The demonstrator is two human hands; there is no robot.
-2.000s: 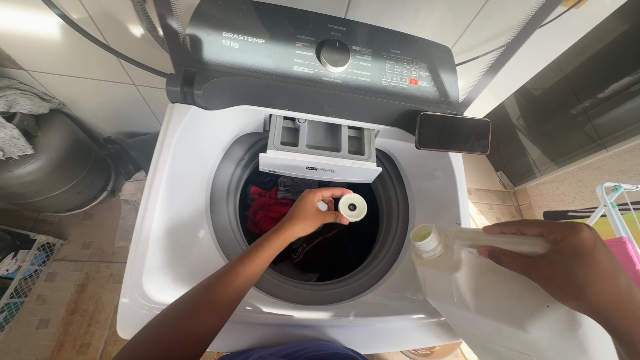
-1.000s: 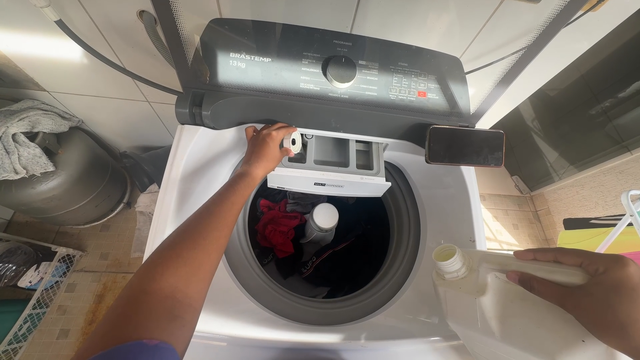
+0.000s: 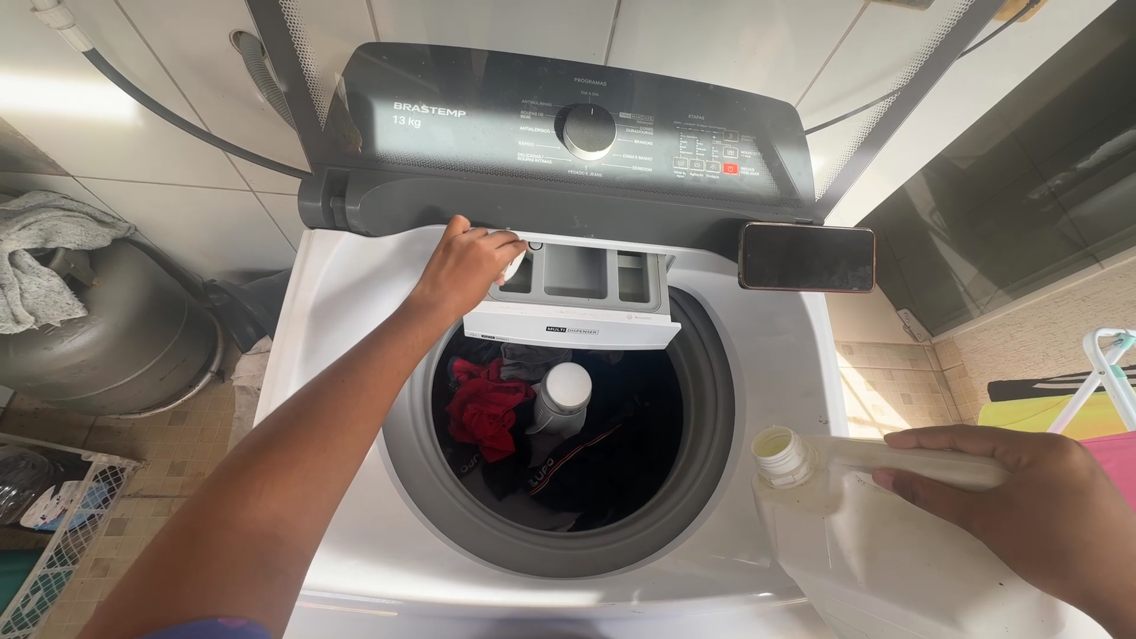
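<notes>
My left hand [image 3: 470,266] holds a small white cap [image 3: 513,266], mostly covered by the fingers, over the left compartment of the pulled-out detergent drawer [image 3: 572,327]. The cap's tilt and contents cannot be told. My right hand [image 3: 1003,497] grips the handle of a large whitish plastic jug [image 3: 870,541], whose uncapped neck [image 3: 783,456] points up and left at the washer's right front. Below the drawer, the open drum of the top-loading washing machine [image 3: 342,497] holds a red garment [image 3: 486,413] and dark clothes [image 3: 612,470] around the agitator [image 3: 566,390].
A smartphone [image 3: 806,257] lies at the washer's right rear, beside the control panel [image 3: 479,124]. On the left are a grey gas cylinder [image 3: 133,328] with a grey cloth [image 3: 53,248] on it and a white crate [image 3: 67,550]. A white folding rack [image 3: 1100,373] stands at right.
My left hand has moved from above the drum to the left end of the drawer, taking the cap with it. My right hand still holds the jug.
</notes>
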